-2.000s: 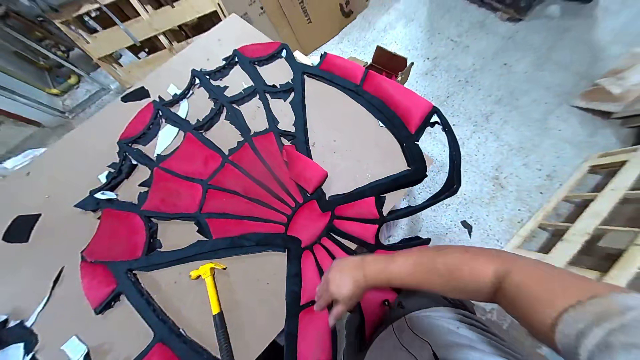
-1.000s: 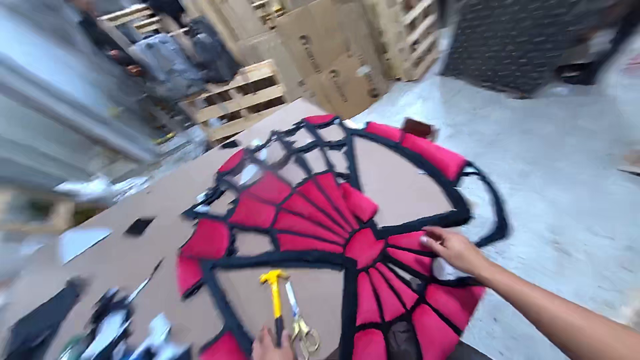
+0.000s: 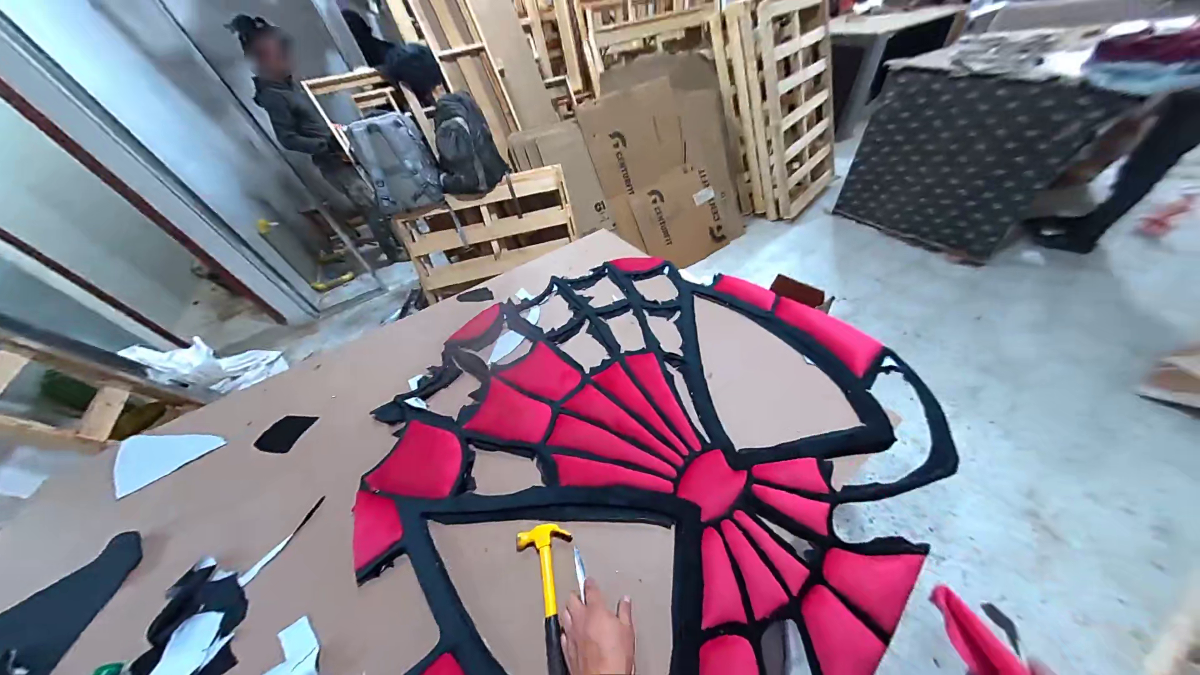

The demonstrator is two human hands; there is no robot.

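My left hand lies over the handle end of a pair of scissors; only the blades show, and its grip is unclear. Close on its left is a yellow claw hammer with a black grip. At the bottom right edge, my right hand, mostly out of view, holds a red fabric piece with a dark strip beside it. Between the hands spreads a web-shaped panel with a black padded frame and red padded sections. Some upper cells have no red covering.
The panel lies on a brown board with dark and white scraps at left. Beyond stand wooden pallets, flattened cardboard boxes and backpacks. A person is at the back left, and another person's leg shows at right.
My right hand has left the panel's red sections and now holds a red piece off to the right. My left hand has come over the scissors beside the hammer. The view has tilted up.
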